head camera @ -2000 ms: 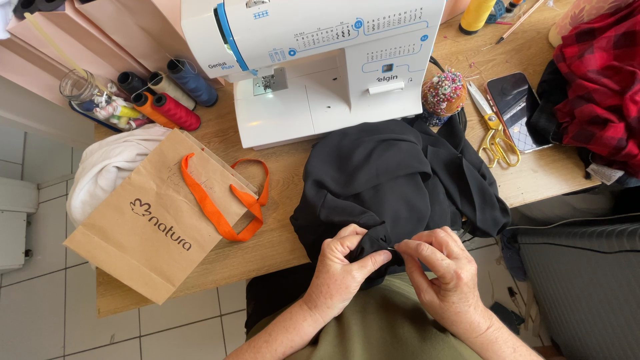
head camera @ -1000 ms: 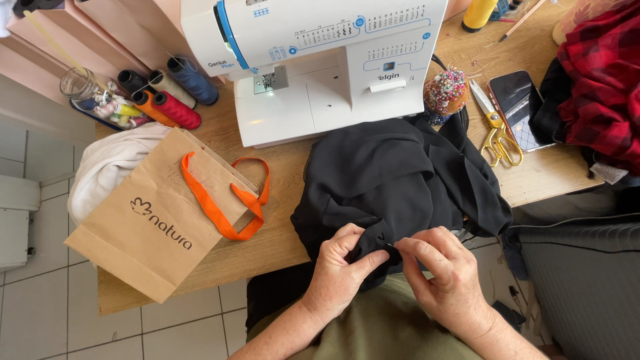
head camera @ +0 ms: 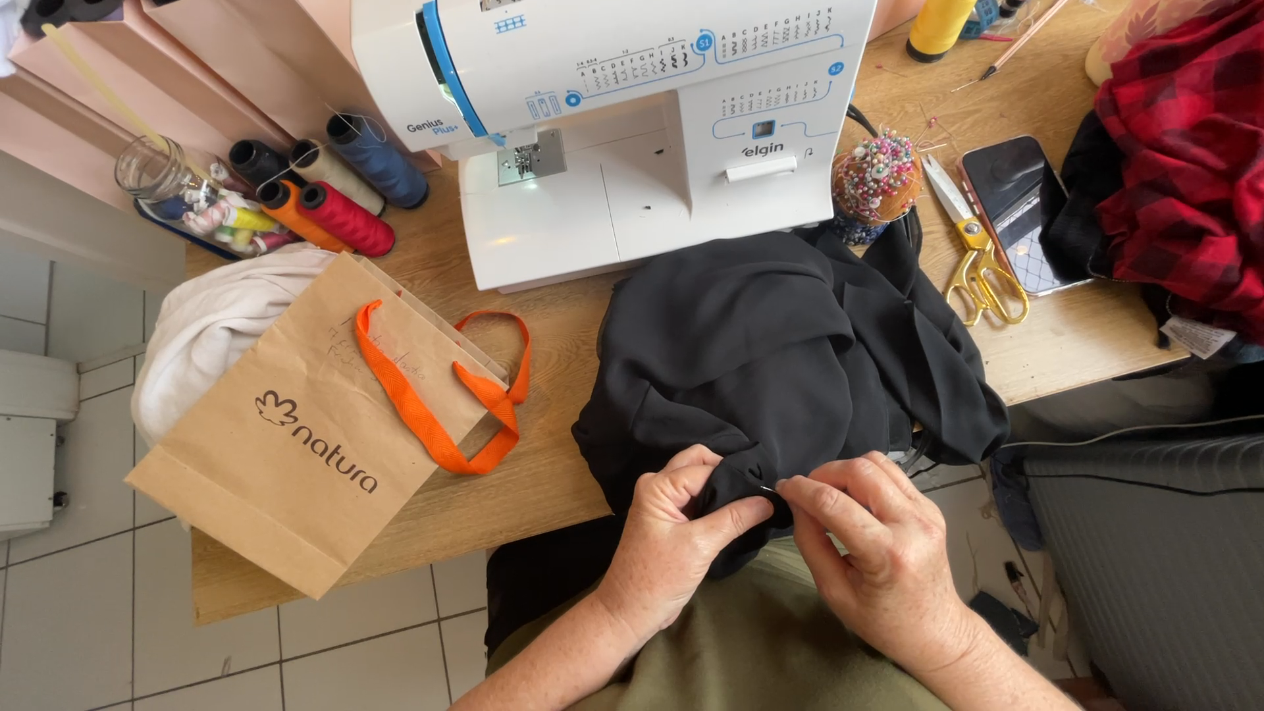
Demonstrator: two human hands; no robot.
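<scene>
A black fabric garment (head camera: 731, 346) lies bunched over the table's front edge, before a white sewing machine (head camera: 652, 128). My left hand (head camera: 681, 533) pinches a fold of it between thumb and fingers. Close on the right, my right hand (head camera: 874, 548) holds a thin metal needle or pin (head camera: 768, 489) between thumb and forefinger, its visible part at the fold. Any thread on it is too fine to make out. Behind the garment stands a pincushion (head camera: 877, 178) full of pins. Beside it are gold-handled scissors (head camera: 978, 262).
A paper bag (head camera: 286, 464) with orange handles lies at the left on white cloth (head camera: 212, 326). Thread spools (head camera: 346, 217) and a glass jar (head camera: 158, 173) stand behind. A phone (head camera: 1017, 207) and red plaid cloth (head camera: 1185, 168) are at the right, above a grey ridged surface (head camera: 1155, 563).
</scene>
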